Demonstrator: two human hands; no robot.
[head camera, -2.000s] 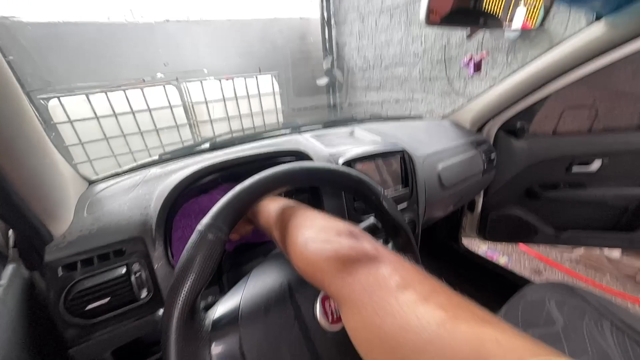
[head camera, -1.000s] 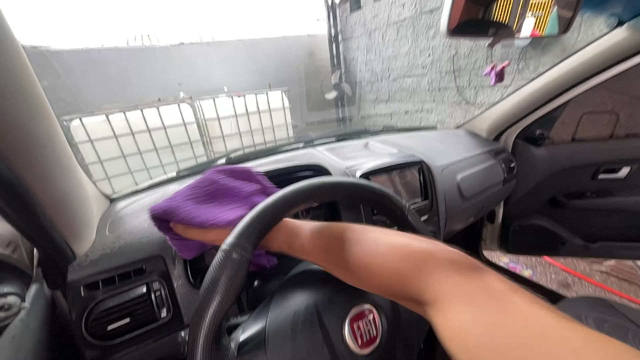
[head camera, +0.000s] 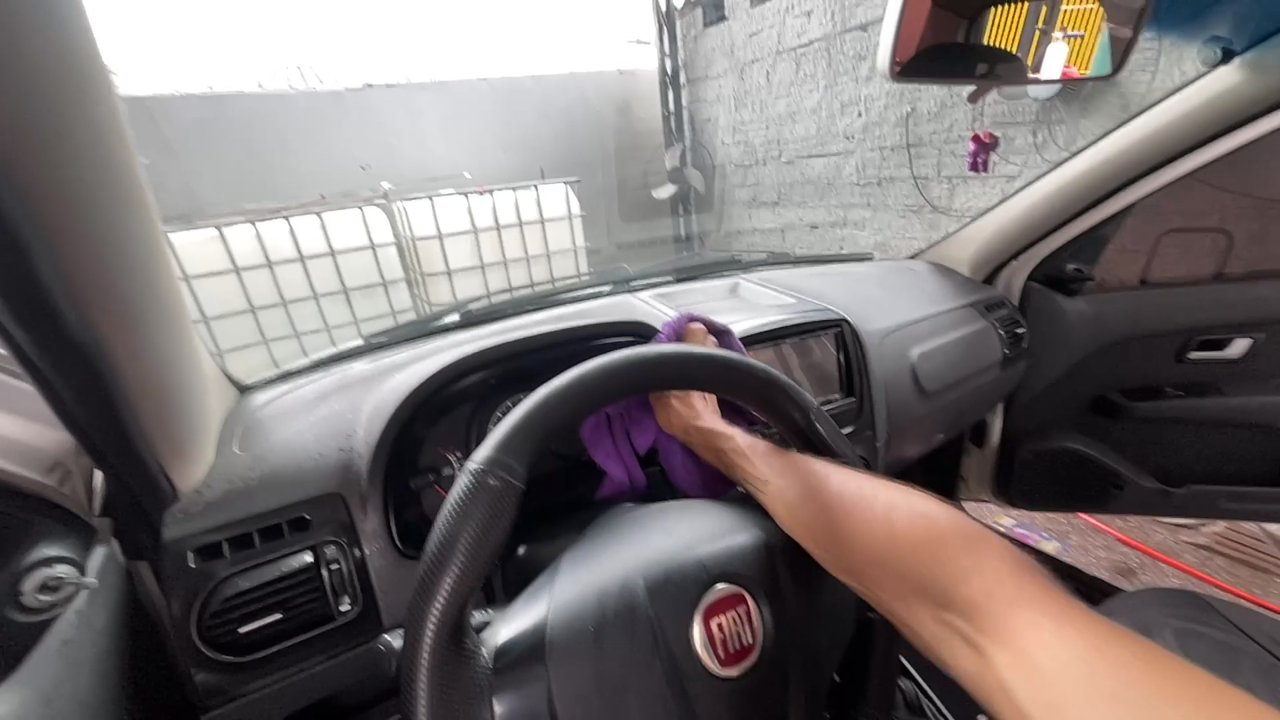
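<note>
My right hand (head camera: 690, 400) is behind the upper rim of the black steering wheel (head camera: 590, 385), closed on a purple cloth (head camera: 625, 440). The wheel rim hides part of the hand and cloth. The cloth lies against the right edge of the instrument cluster (head camera: 450, 450) and its hood, just left of the dashboard screen (head camera: 805, 365), and part of it hangs down behind the wheel. My right forearm crosses in front of the wheel's right side. My left hand is out of view.
An air vent (head camera: 270, 605) is at the dashboard's left end. The rear-view mirror (head camera: 1015, 40) hangs at the top right. Past the passenger side stands an open door (head camera: 1150, 400), with a red hose (head camera: 1170, 565) on the ground. Caged white tanks (head camera: 300, 270) stand beyond the windshield.
My right hand and the purple cloth have moved right, from the left part of the instrument cluster hood to its right end beside the screen.
</note>
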